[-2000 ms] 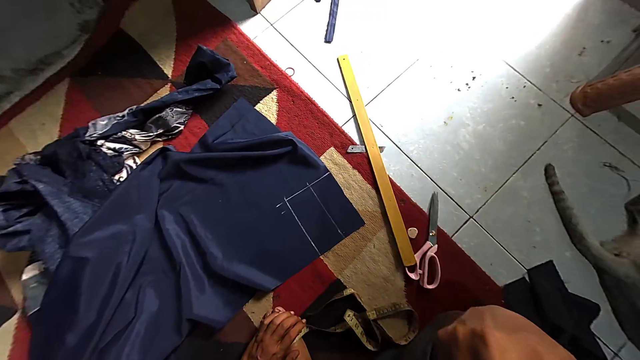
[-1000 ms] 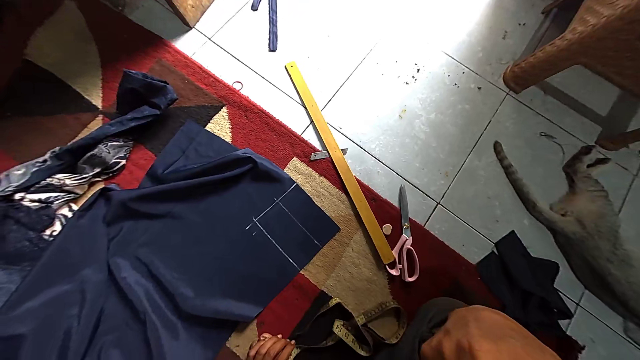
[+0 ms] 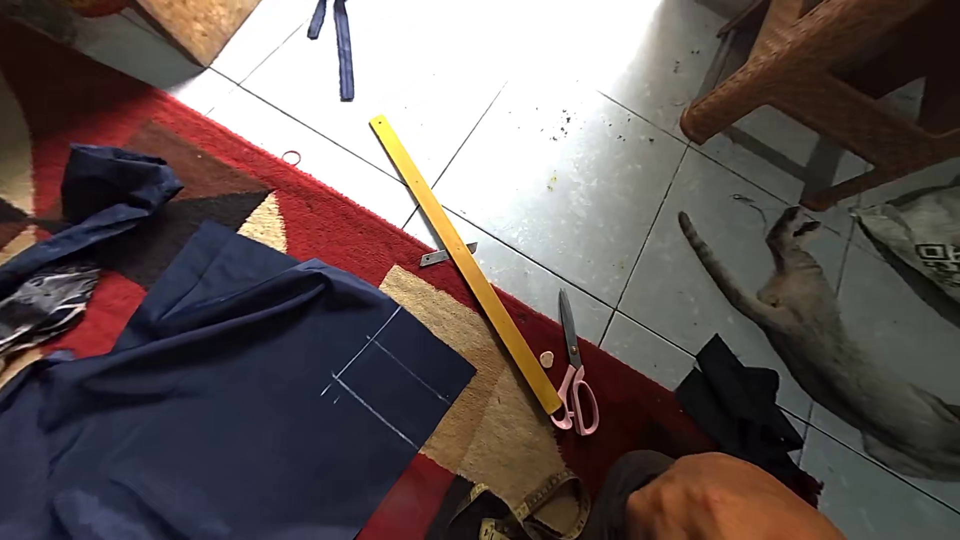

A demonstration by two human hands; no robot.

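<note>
Neither my left hand nor my right hand is in view. Navy cloth lies rumpled on the patterned rug, with white chalk lines near its right corner. A yellow ruler lies diagonally across the rug's edge and the tiles, over a small metal strip. Beside the ruler's lower end are scissors with pink handles, and a small pale piece, perhaps chalk, lies between them. A measuring tape curls at the bottom edge, next to a bare knee.
A cat lies on the tiles at right, below a brown woven-pattern chair. Black cloth scraps lie near the rug's edge. Navy strips are on the tiles at the top. A printed sack sits at far right.
The view has shifted to the right, bringing more of the cat and chair into sight. The bare skin with digits at the bottom edge has left the view. The cloth, ruler and scissors lie as before.
</note>
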